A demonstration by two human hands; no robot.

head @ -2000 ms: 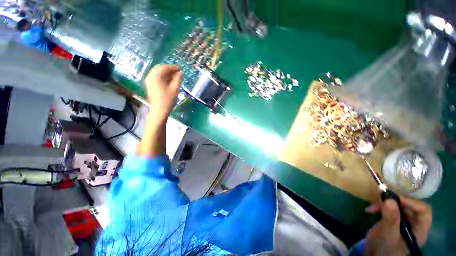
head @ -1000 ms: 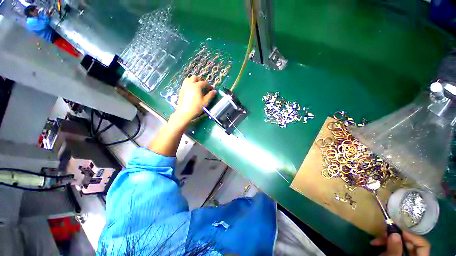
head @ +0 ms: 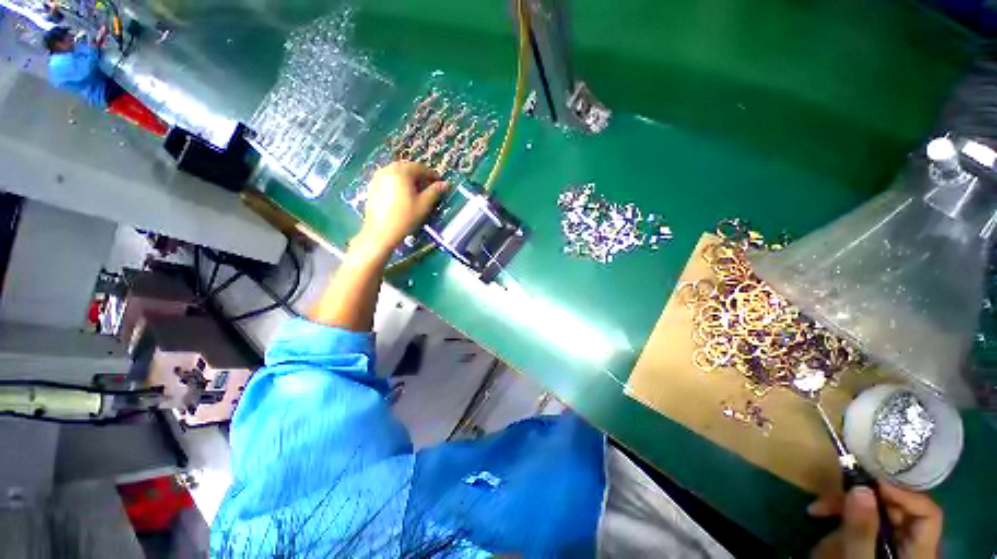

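My left hand (head: pixel 400 203) is over the near side of the blister tray (head: pixel 437 137), beside the shiny solder spool (head: pixel 477 232); its fingers are bent and I cannot tell whether they hold anything. My right hand (head: pixel 880 518), cut off by the bottom edge, holds the black handle of the soldering iron (head: pixel 836 442). The iron's tip is at the small white disc (head: pixel 809 379) at the edge of the heap of copper rings (head: pixel 754 322). The heap lies on the tan board (head: pixel 676 371). A few small pieces (head: pixel 746 415) lie apart on the board.
A pile of small components (head: pixel 603 224) lies on the green mat. A white tub (head: pixel 903 435) with silvery shavings is right of the iron. A clear hood (head: pixel 896 273) hangs over the heap. A metal post (head: pixel 552 66) and clear trays (head: pixel 312 120) stand farther back. A person (head: pixel 77 71) is far left.
My left hand has come down from a raised, closed pose beside the spool to the tray. My right hand still holds the iron at the disc. The camera view has shifted.
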